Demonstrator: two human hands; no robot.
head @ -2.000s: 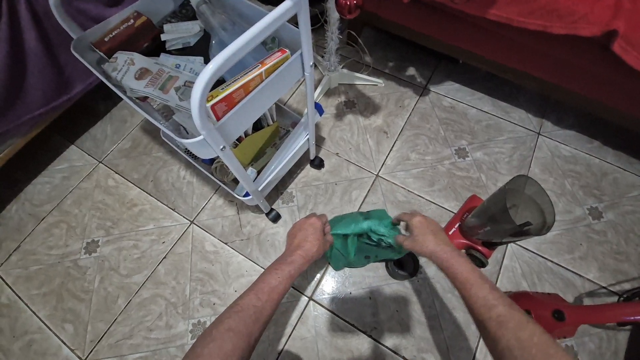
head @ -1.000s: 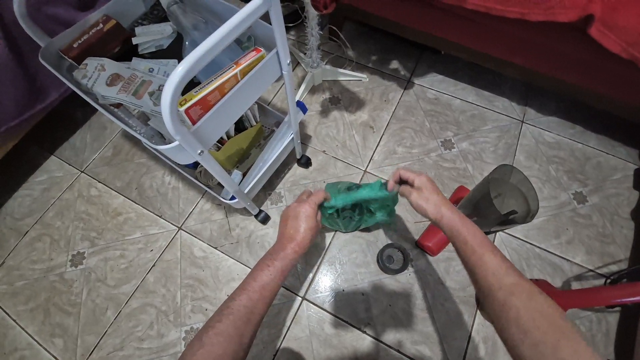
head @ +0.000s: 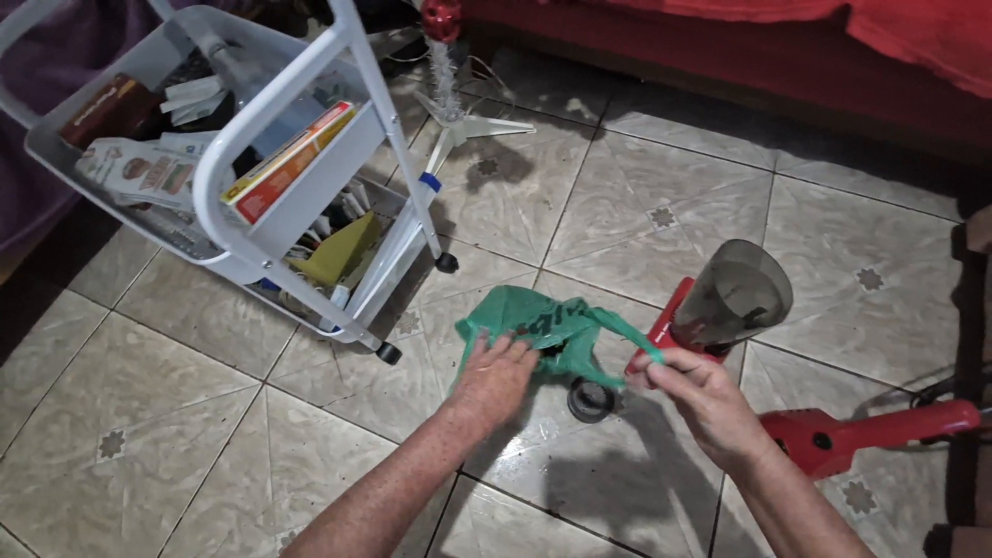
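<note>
A green plastic bag [head: 535,314] with dark print hangs between my hands above the tiled floor. My right hand [head: 694,395] pinches its handles at the right end. Against the bag's lower left side lies my left hand [head: 500,376], fingers spread; whether it grips the plastic is hard to tell. Just below the bag, a round dark filter or cap [head: 591,400] rests on the tiles. Beyond my right hand lies a red vacuum cleaner part with a smoky transparent dust cup [head: 732,294]. A red vacuum body with a handle [head: 876,434] is at the right.
A white wheeled cart [head: 310,190] with boxes and papers stands at the upper left, one black caster [head: 388,353] near the bag. Behind it is a small tinsel tree's white stand [head: 465,128]. Red fabric [head: 775,15] covers furniture along the back.
My left hand has moved from the bag's upper left edge onto its side. The bag, bunched between both hands before, is now spread out, its handles stretched toward my right hand.
</note>
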